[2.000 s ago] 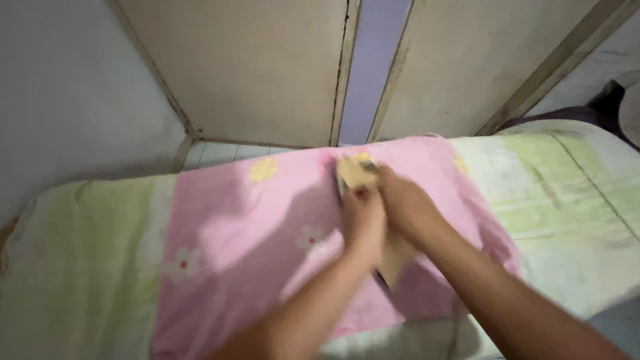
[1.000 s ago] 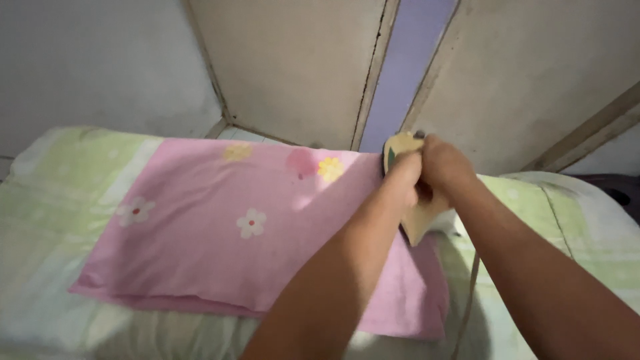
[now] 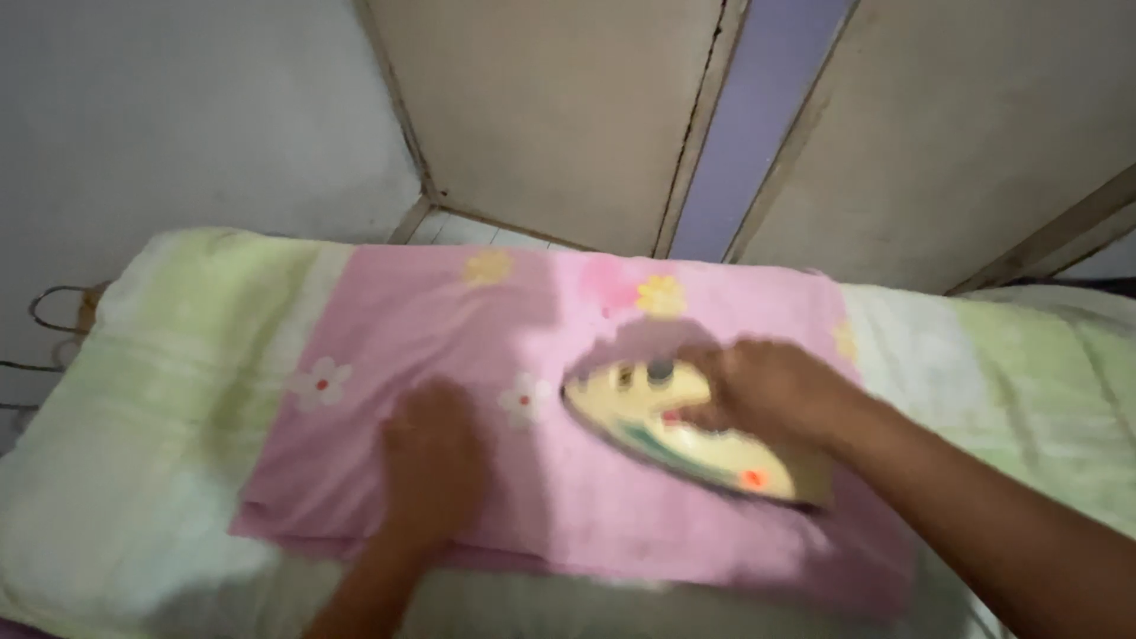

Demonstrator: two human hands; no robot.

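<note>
A folded pink cloth (image 3: 497,328) with white and yellow flowers lies across a padded surface with a pale green and white cover (image 3: 177,426). My right hand (image 3: 763,386) grips the handle of a cream clothes iron (image 3: 710,453), which is over the right half of the cloth, its tip pointing left and an orange light glowing near its heel. My left hand (image 3: 435,461) is over the left part of the cloth, blurred and holding nothing. Whether its palm touches the fabric, I cannot tell.
Beige panels (image 3: 550,115) with a purple strip (image 3: 763,124) between them stand beyond the padded surface. A grey wall (image 3: 195,115) rises at the left. A metal loop (image 3: 58,306) and dark wires stick out beside the left end of the padding.
Both hands were together on the iron near the cloth's right edge; my left hand has let go and moved left. The iron has turned and moved left over the cloth.
</note>
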